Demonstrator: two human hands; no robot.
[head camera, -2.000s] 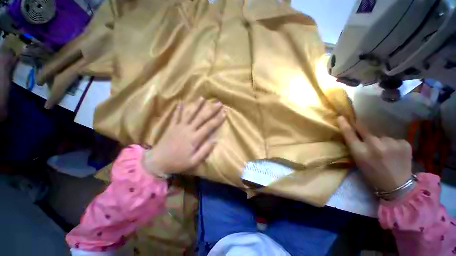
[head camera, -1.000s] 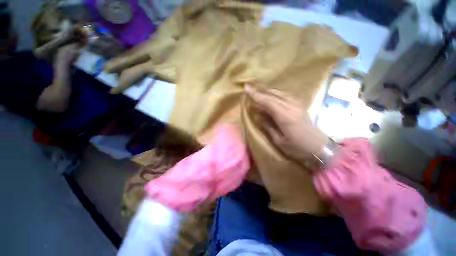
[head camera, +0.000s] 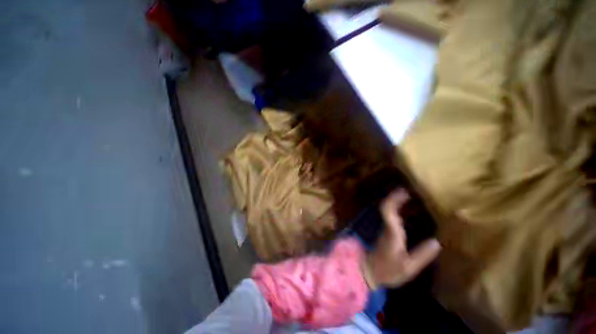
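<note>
The part-sewn tan garment (head camera: 496, 137) lies in folds over the white machine table at the right and hangs past its edge. My left hand (head camera: 400, 251) is blurred at the lower middle, left of the hanging cloth, with thumb and fingers apart and nothing seen in it. A crumpled heap of tan cut pieces (head camera: 281, 192) lies low beside the table, to the upper left of my left hand. My right hand is not in view; only a bit of pink shows at the lower right corner.
A grey wall (head camera: 85, 163) fills the left side, with a dark strip (head camera: 189, 182) along its foot. The white table (head camera: 392, 78) shows at the upper middle. Dark blue clothing of another person (head camera: 229, 26) is at the top. A white item (head camera: 240, 78) lies below it.
The view has swung left and down to the floor and wall. My left hand has come off the garment and is open. My right hand has left the picture.
</note>
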